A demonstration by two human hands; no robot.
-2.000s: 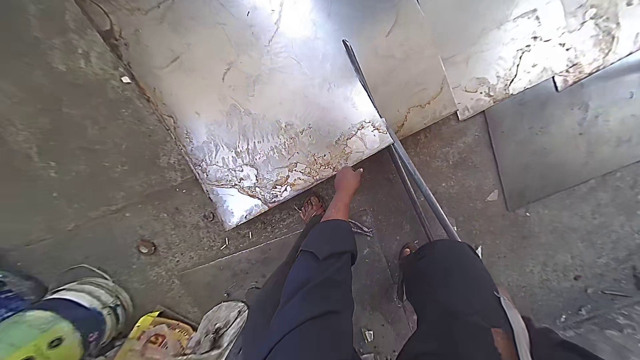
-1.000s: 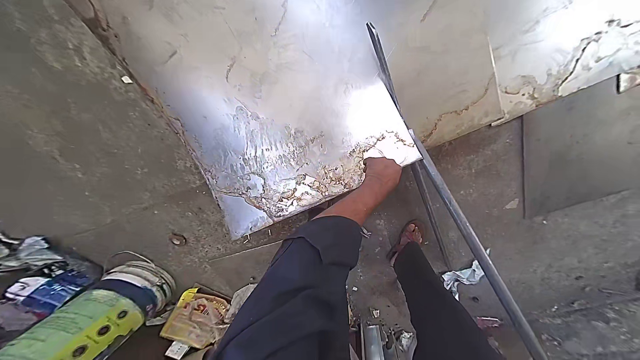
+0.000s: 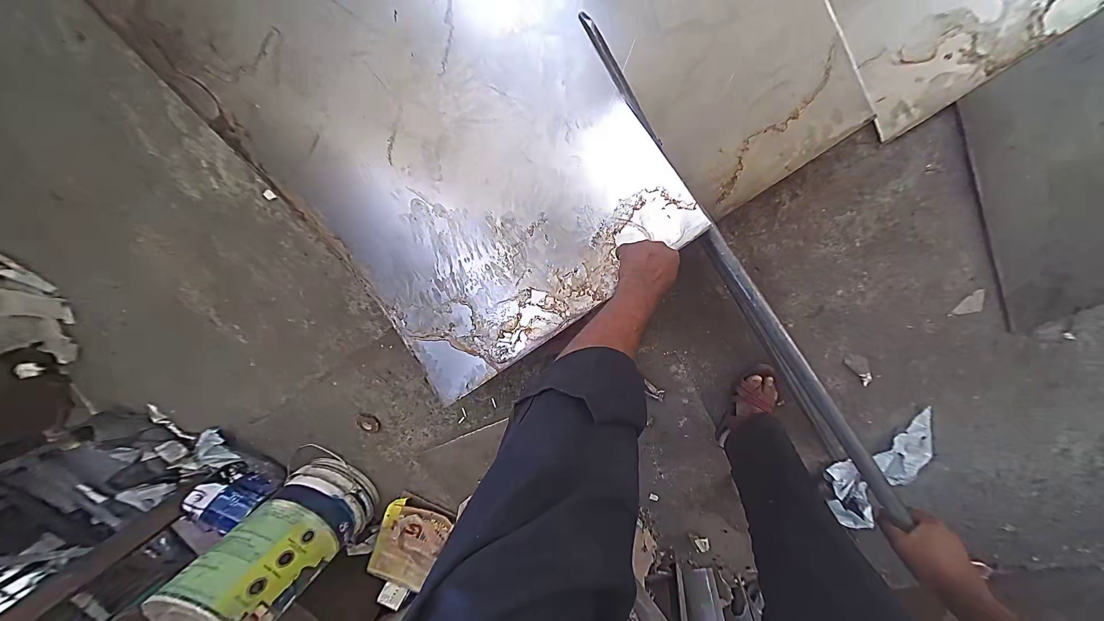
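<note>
My left hand (image 3: 647,263) grips the lower edge of a stained, shiny sheet of metal (image 3: 483,198), close to its right corner. The sheet's corner is lifted off the surface beneath. My right hand (image 3: 930,545), at the lower right, is closed on the near end of a long grey metal pipe or bar (image 3: 798,371). The pipe runs up and left past the sheet's corner, and its middle is partly hidden by the sheet's right edge. My right fingers are partly out of sight behind the pipe.
More metal sheets (image 3: 923,78) lie at the upper right, and a dark flat sheet (image 3: 1044,181) beside them. A green bucket (image 3: 259,552), a yellow box (image 3: 410,543) and scrap (image 3: 129,457) sit at the lower left. My sandalled foot (image 3: 756,392) stands near the pipe, with crumpled foil or paper (image 3: 906,448) beyond it.
My right hand, out of sight in the earlier frames, now shows on the pipe's near end. My left hand keeps hold of the sheet's edge. The view has shifted.
</note>
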